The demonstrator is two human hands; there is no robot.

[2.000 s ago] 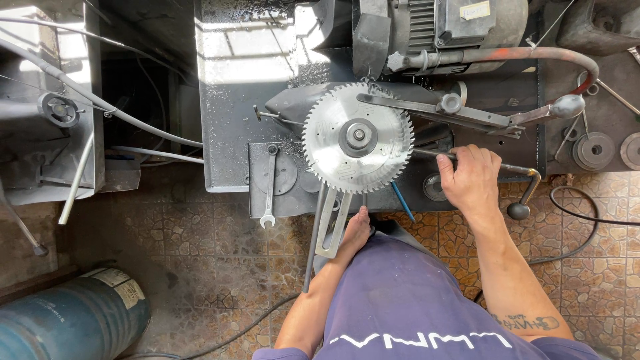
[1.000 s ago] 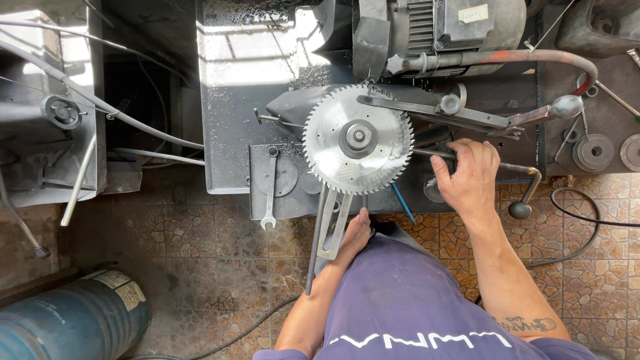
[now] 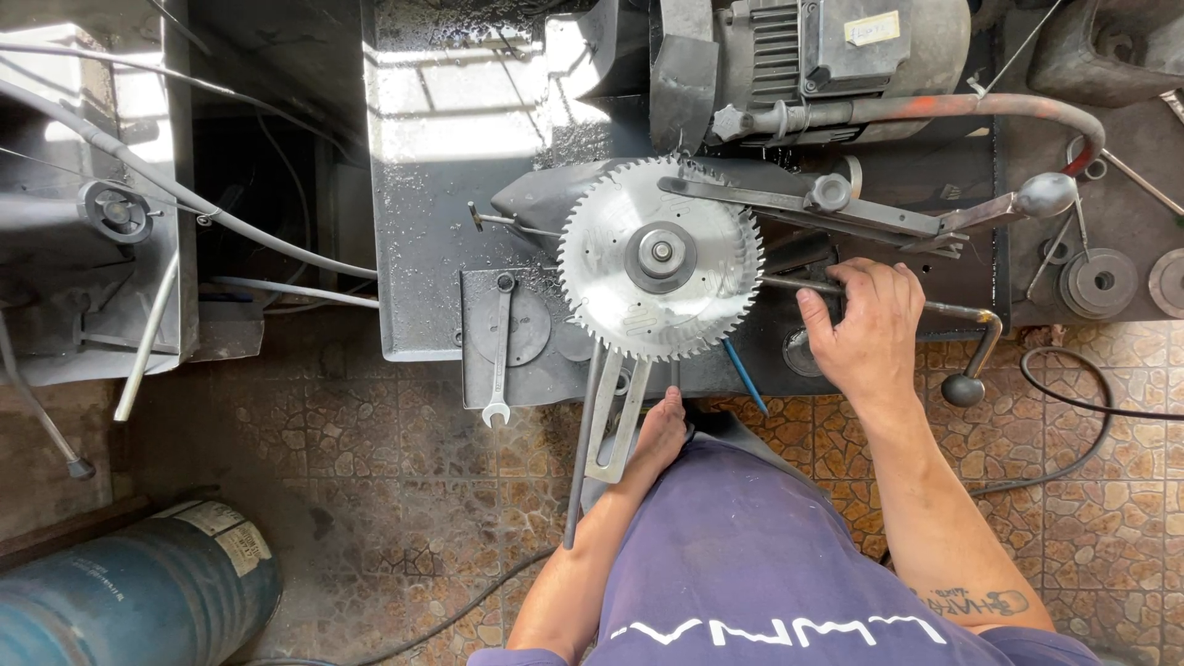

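A toothed circular saw blade (image 3: 601,240) is mounted on a hub in the middle of the head view. My right hand (image 3: 869,324) lies over a cranked metal rod (image 3: 967,313) to the right of the blade, its fingers bent across the rod and its thumb on the near side. Below the blade, my left hand (image 3: 664,430) is raised at the machine's front edge beside a slotted metal bracket (image 3: 606,462); its fingers are mostly hidden. A long dark rod (image 3: 580,462) runs down past the bracket over my left forearm. Above the blade's right side extends a flat metal arm (image 3: 740,194).
An electric motor (image 3: 832,65) sits behind the blade. An open-end wrench (image 3: 500,361) lies on a plate at left, and a blue rod (image 3: 745,377) sticks out below the blade. A blue drum (image 3: 139,592) lies lower left. A black cable (image 3: 1101,435) loops over the floor at right.
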